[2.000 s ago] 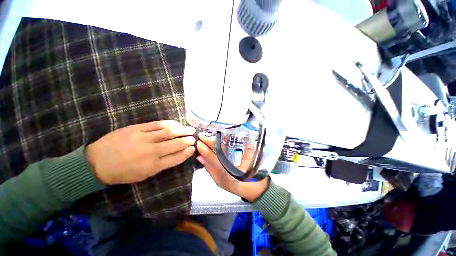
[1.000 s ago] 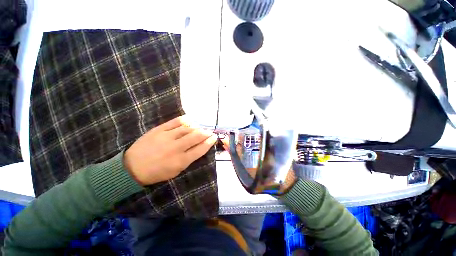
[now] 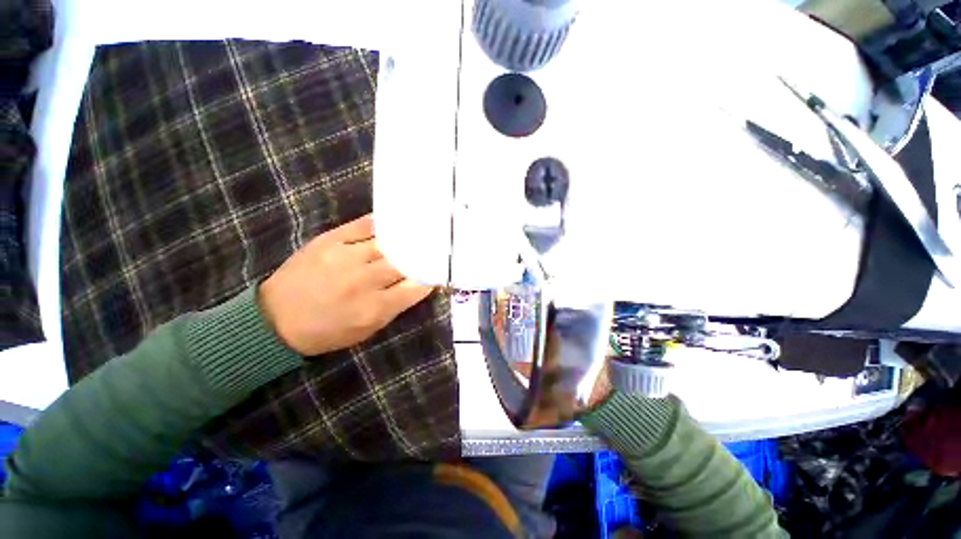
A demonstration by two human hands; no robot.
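Note:
A dark plaid fabric panel (image 3: 200,200) lies flat on the white table, its right edge running under the sewing machine head (image 3: 653,158). My left hand (image 3: 342,286) lies on the panel near that edge, fingertips partly hidden under the head's end; whether they pinch cloth cannot be seen. My right hand (image 3: 599,390) is mostly hidden behind the shiny curved metal guard (image 3: 569,358); only bits of skin show beside it and through the dark see-through piece. The needle and presser foot cannot be made out clearly.
More dark plaid cloth (image 3: 16,211) lies at the far left edge. The ribbed tension dial (image 3: 641,377) sits right of the guard. A black strap (image 3: 890,247) wraps the machine arm. Blue crates (image 3: 606,490) stand below the table's ruler-marked front edge (image 3: 527,442).
Since one second ago my left hand has shifted slightly up and left, its fingertips now more under the head. My right hand's fingertips no longer show at the panel's edge. The view has shifted slightly.

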